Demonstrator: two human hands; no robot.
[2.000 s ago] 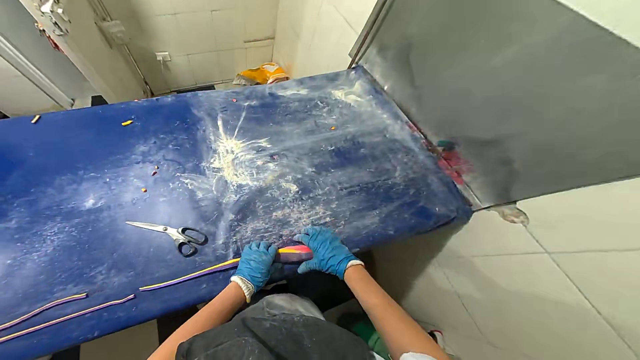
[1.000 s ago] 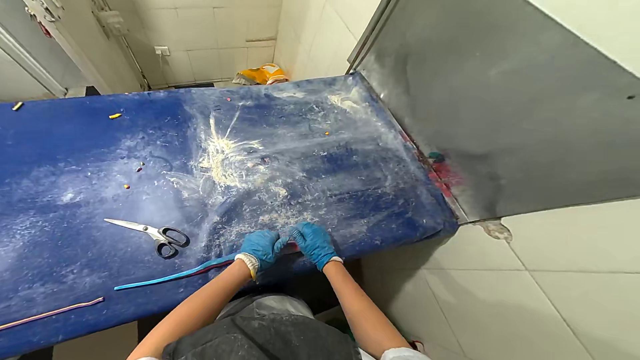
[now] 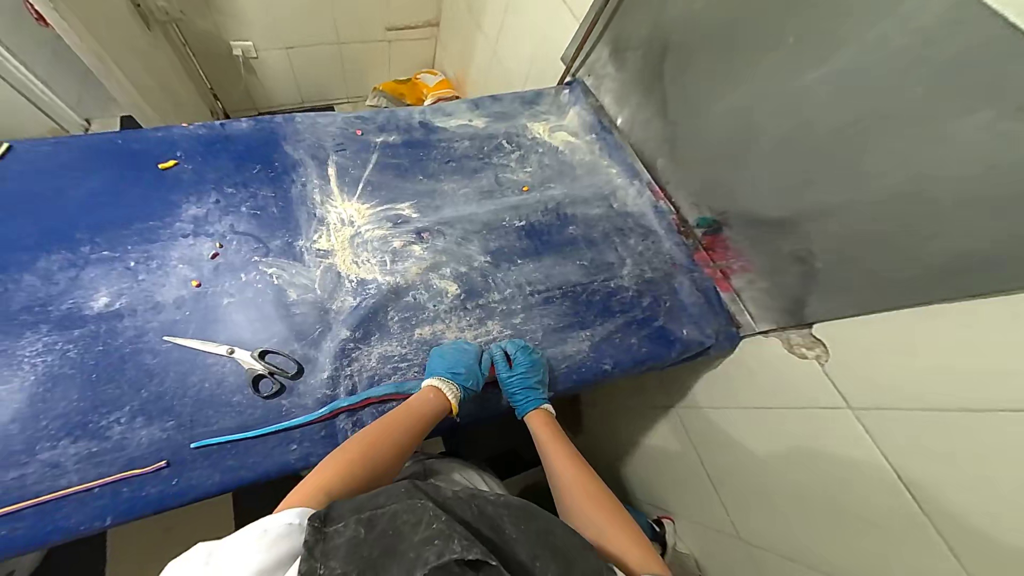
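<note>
Both of my hands wear blue gloves and meet at the near edge of a blue-covered table [image 3: 512, 256]. My left hand [image 3: 458, 366] closes on the thick end of a soft strip [image 3: 320, 414], light blue on one side and dark red along the other, which tapers away to the left. Touching it at the fingertips, my right hand [image 3: 520, 374] grips the same end; a bit of red shows between them. Scissors [image 3: 240, 360] with black handles lie to the left, blades pointing left. A thin striped strand [image 3: 88, 486] rests near the front edge, far left.
Pale powder [image 3: 352, 236] is spread over the table. Small coloured scraps lie about, one of them yellow [image 3: 167, 165]. A grey metal panel [image 3: 816, 160] borders the right side. Behind the far edge is an orange and white bag [image 3: 416, 88]; tiled wall [image 3: 920, 376] stands at the right.
The strip trailing left from my hands showed yellow and purple two seconds ago; now it shows light blue and dark red. My hands have drawn together. The view has shifted somewhat.
</note>
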